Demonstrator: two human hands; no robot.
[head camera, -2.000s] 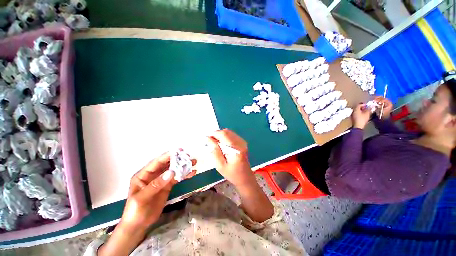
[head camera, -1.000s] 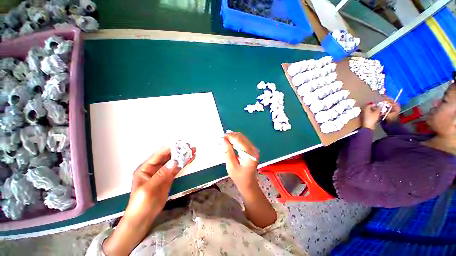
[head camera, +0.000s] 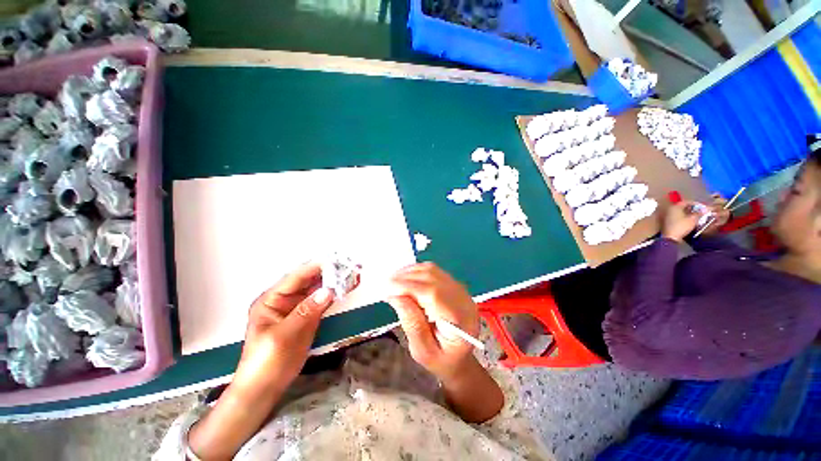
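Observation:
My left hand (head camera: 286, 326) holds a small grey-white moulded piece (head camera: 342, 275) in its fingertips above the front edge of the white sheet (head camera: 279, 225). My right hand (head camera: 437, 317) is to the right of it, apart from the piece, and holds a thin white stick (head camera: 461, 335) that slants down to the right out of the palm. The stick's other end is hidden by the fingers. A single small white piece (head camera: 422, 241) lies just right of the sheet. A loose pile of small white pieces (head camera: 506, 194) lies further right on the green surface.
A pink tray (head camera: 155, 216) heaped with grey castings is at left, more castings (head camera: 90, 25) behind it. A brown board (head camera: 576, 236) with rowed white pieces is at right, beside a person in purple (head camera: 711, 311). A small blue box (head camera: 612, 88) and large blue tray (head camera: 486, 52) are behind.
The right hand has moved down, its stick now pointing down to the right. A single small white piece now shows beside the sheet. The view has shifted slightly; the left hand still holds the moulded piece.

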